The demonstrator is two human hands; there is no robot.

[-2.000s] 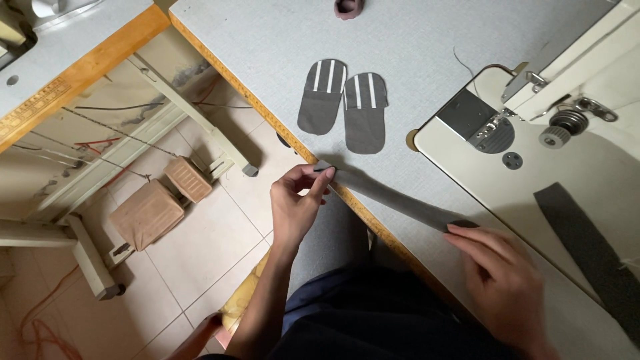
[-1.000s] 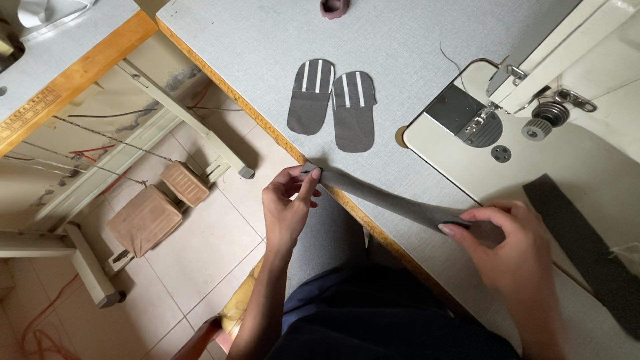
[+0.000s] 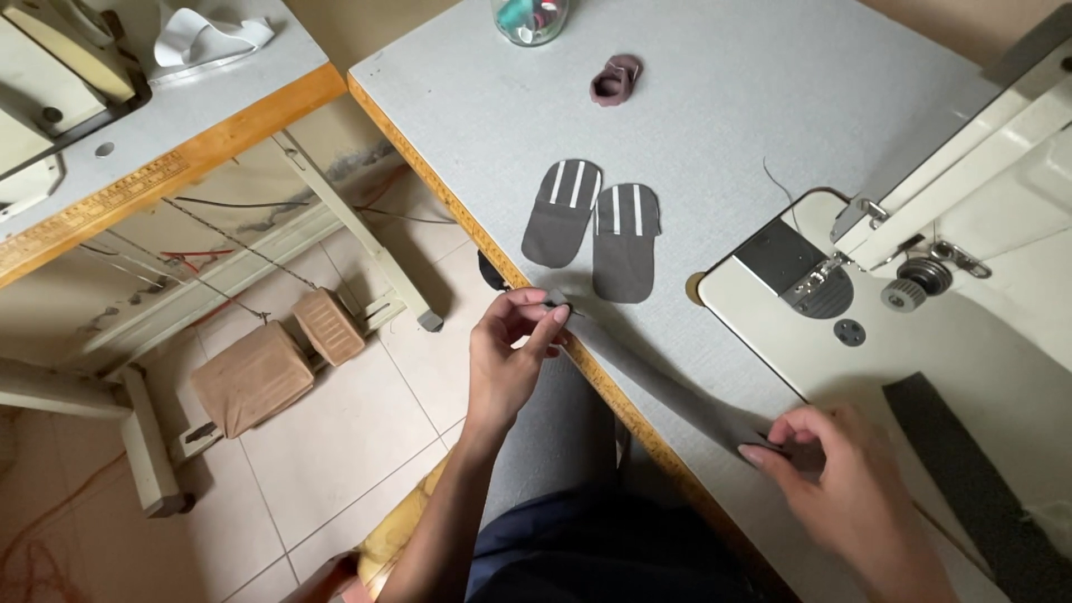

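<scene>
A long dark grey fabric strip (image 3: 662, 373) is stretched between my hands over the table's wooden edge. My left hand (image 3: 515, 347) pinches its upper left end between thumb and fingers. Near the lower right end, my right hand (image 3: 837, 477) grips the strip, which looks folded lengthwise. Beyond my left hand lie two rounded grey fabric pieces, the left one (image 3: 559, 213) and the right one (image 3: 626, 243), each with white stripes across its upper part. Right of them stands a sewing machine (image 3: 938, 260). Another dark fabric strip (image 3: 963, 477) lies on the machine bed beside my right hand.
A mauve fabric loop (image 3: 615, 80) and a glass jar (image 3: 530, 21) with coloured contents stand farther back. At the left is a second machine table (image 3: 243, 138) bearing white fabric (image 3: 205, 38), with brown-covered pedals (image 3: 251, 377) beneath. A wooden edge (image 3: 624, 410) borders my table.
My right hand's fingers have shifted their hold at the strip's lower right end. My left hand keeps its pinch on the other end. The striped pieces lie as before.
</scene>
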